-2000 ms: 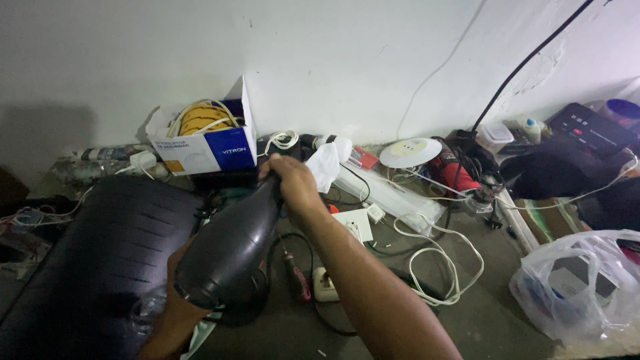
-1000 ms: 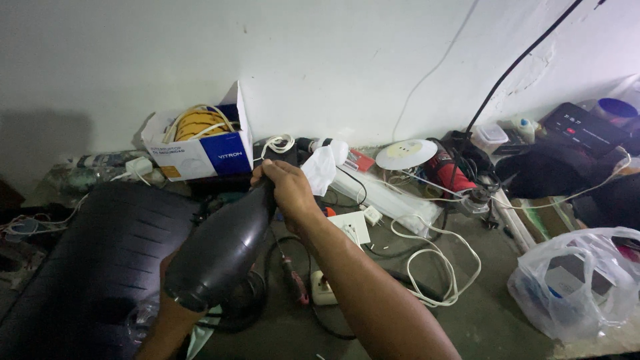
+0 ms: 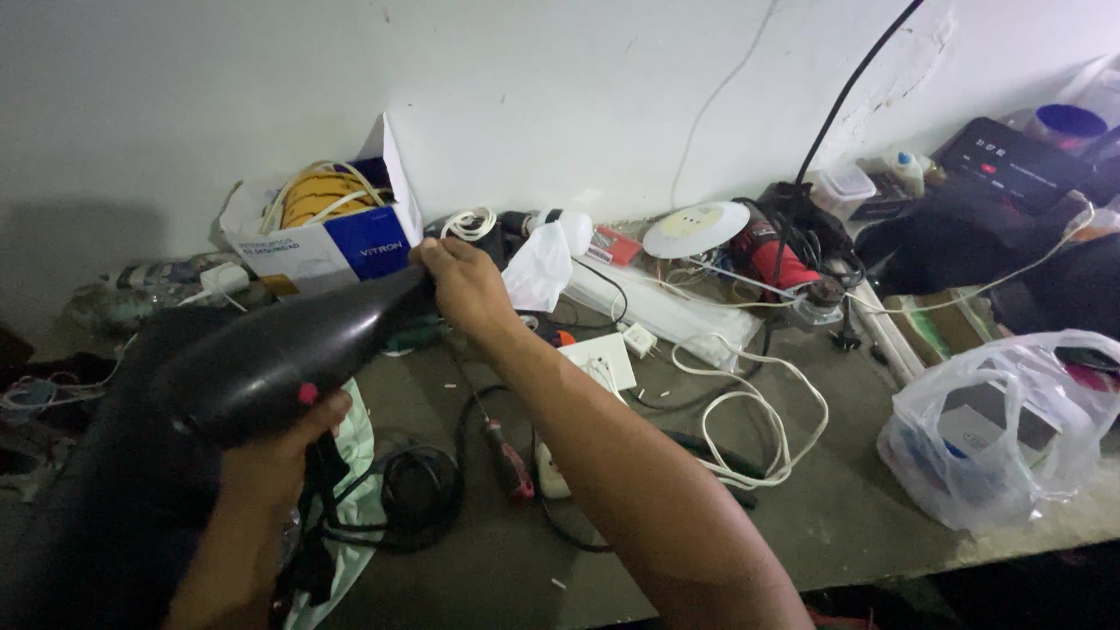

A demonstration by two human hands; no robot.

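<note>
A black hair dryer, with a small red button on its underside, lies slanted between both hands at the left. My left hand holds it from below, at the handle side near its wide rear end; the handle itself is mostly hidden. My right hand grips the narrow front end, fingertips closed on it. Below my left hand hang a black cord in a coil and a pale green cloth or bag. A screwdriver with a red and black handle lies between my forearms.
A Vitron box with yellow contents stands behind the dryer. Towards the right are a white socket plate, a white cable, a red power tool and a plastic bag. A dark ribbed object fills the left.
The hair dryer has turned from steeply slanted to nearer level, its wide end moving left and up. My left hand shows more beneath it; the red button is now visible.
</note>
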